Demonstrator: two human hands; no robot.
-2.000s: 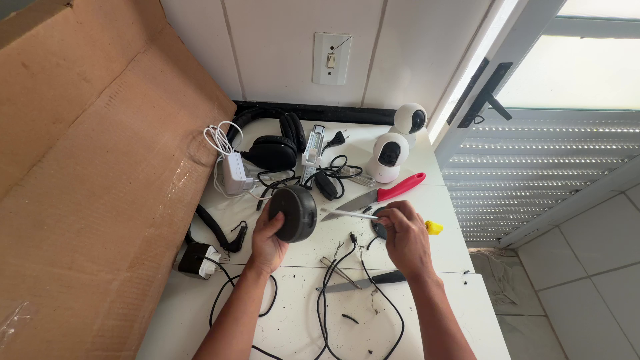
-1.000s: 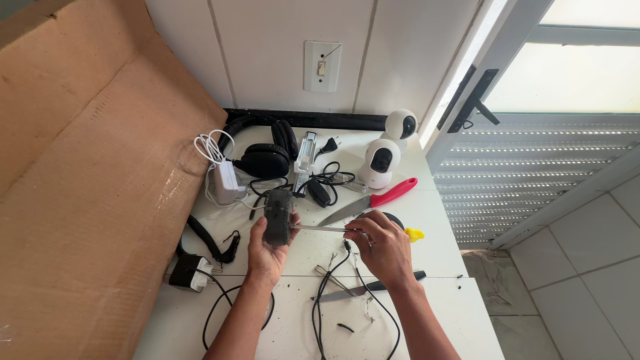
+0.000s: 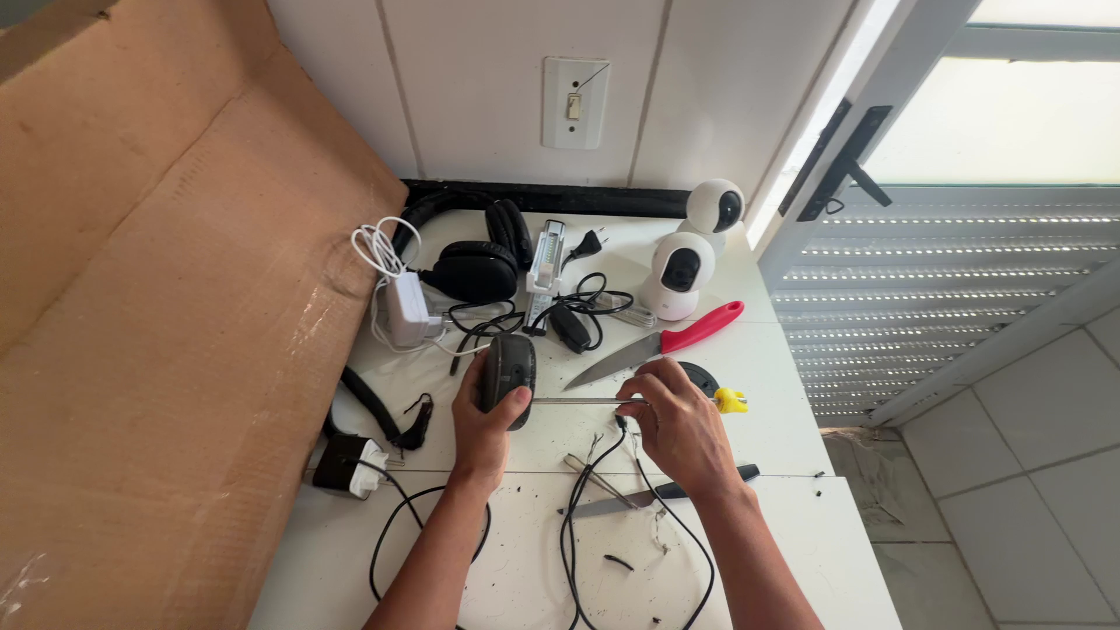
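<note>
My left hand (image 3: 481, 429) grips a round black headphone ear cup (image 3: 510, 372), held edge up above the white table. In my right hand (image 3: 669, 416) is a thin metal rod (image 3: 577, 401), probably a screwdriver shaft, lying level with its left end at the cup's side; whether it enters the cup cannot be told. A yellow piece (image 3: 731, 401) shows at the rod's right end. Beyond my right hand lies a black disc (image 3: 698, 378), partly hidden. A knife with a red handle (image 3: 703, 327) rests just past the rod. Below my right hand is a knife with a black handle (image 3: 748, 473).
Black headphones (image 3: 477, 271), a white power adapter (image 3: 407, 308), black cables (image 3: 573, 328) and two white cameras (image 3: 678, 271) stand or lie toward the wall. A large cardboard box (image 3: 175, 289) borders the left side. A black charger (image 3: 341, 464) and thin cables (image 3: 570, 534) lie nearer me.
My left hand has turned the ear cup from its broad face to its edge. The rod stays in my right hand, pointing at the cup.
</note>
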